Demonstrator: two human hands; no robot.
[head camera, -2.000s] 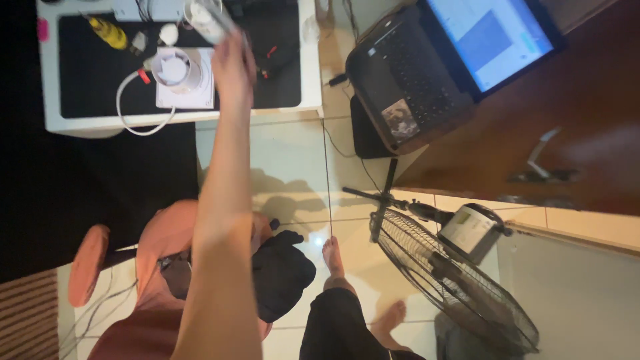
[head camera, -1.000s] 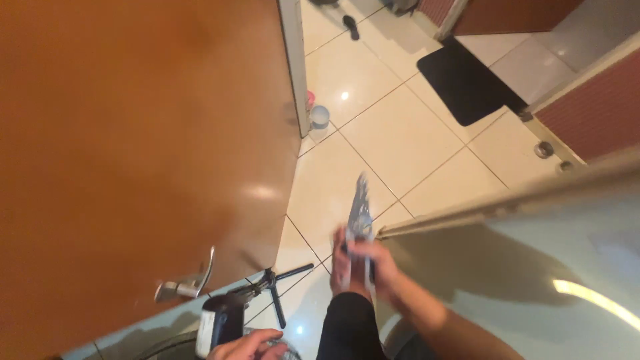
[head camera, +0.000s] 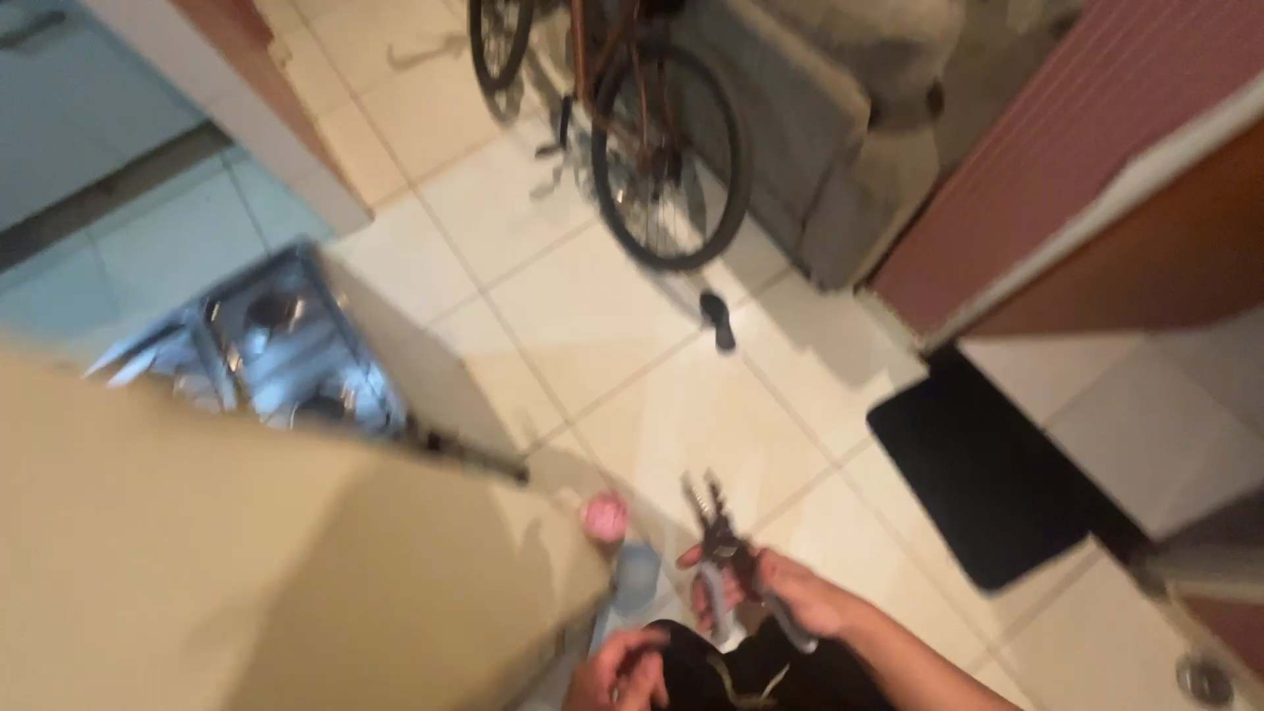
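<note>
Low in the view, my right hand (head camera: 805, 592) is closed on a pair of pliers (head camera: 726, 548), a wire-stripper type by its look. The jaws point up and away from me and are parted, and the two grey handles are spread. My left hand (head camera: 622, 671) is at the bottom edge, left of the pliers, with its fingers loosely curled and nothing seen in them. It is blurred and partly cut off by the frame. My dark clothing (head camera: 770, 671) lies behind the handles.
A pale door or panel (head camera: 395, 573) fills the lower left, beside a pink ball-like thing (head camera: 604, 516) and a bluish container (head camera: 637, 578). Ahead are a stove top (head camera: 286, 341), a bicycle (head camera: 671, 158), a covered sofa (head camera: 790, 128) and a dark shoe-like thing (head camera: 719, 321). A black mat (head camera: 987, 474) lies right.
The view has swung far from the desk, laptop and fan to a tiled room with a bicycle. The pliers, in my right hand one second ago, remain there.
</note>
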